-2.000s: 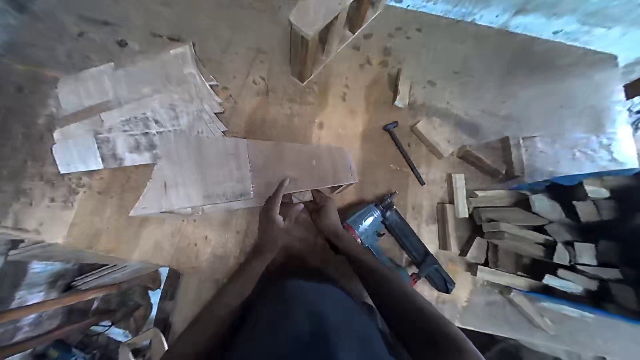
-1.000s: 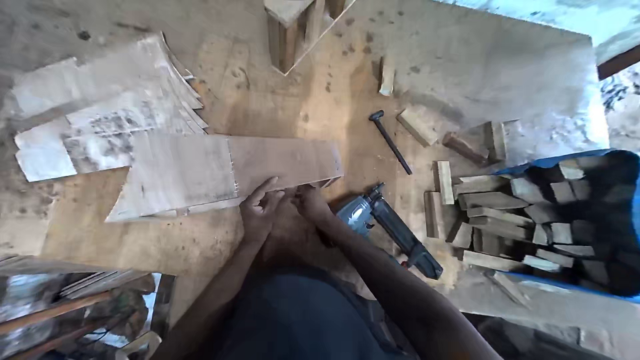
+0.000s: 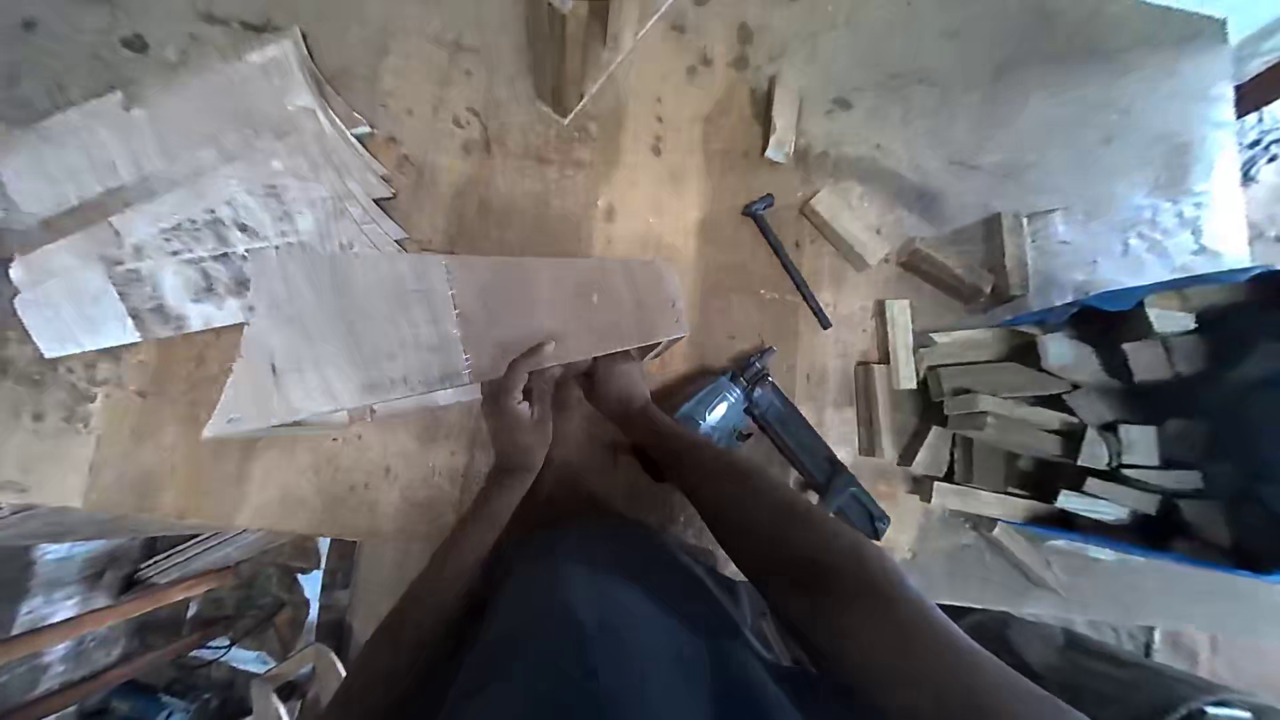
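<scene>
A long plywood piece (image 3: pixel 560 305), wide at its left end, lies on the workbench with a raised face upward. My left hand (image 3: pixel 520 410) holds its near edge, thumb and fingers at the rim. My right hand (image 3: pixel 615 385) reaches under the same edge, nearer the right end; its fingertips are hidden by the panel, so what they touch does not show. A pneumatic nail gun (image 3: pixel 800 440) lies just right of my right forearm. A hammer (image 3: pixel 787 262) rests beyond the gun.
Stacked plywood sheets (image 3: pixel 190 215) lie at the left. Small wood blocks (image 3: pixel 845 225) are scattered at the right, beside a blue-edged container (image 3: pixel 1120 300) full of blocks. Another wooden assembly (image 3: pixel 570 60) stands at the far side. Timber pieces (image 3: pixel 120 610) are below left.
Both hands stay at the near edge of the plywood piece. The view has shifted somewhat; nothing else has plainly changed.
</scene>
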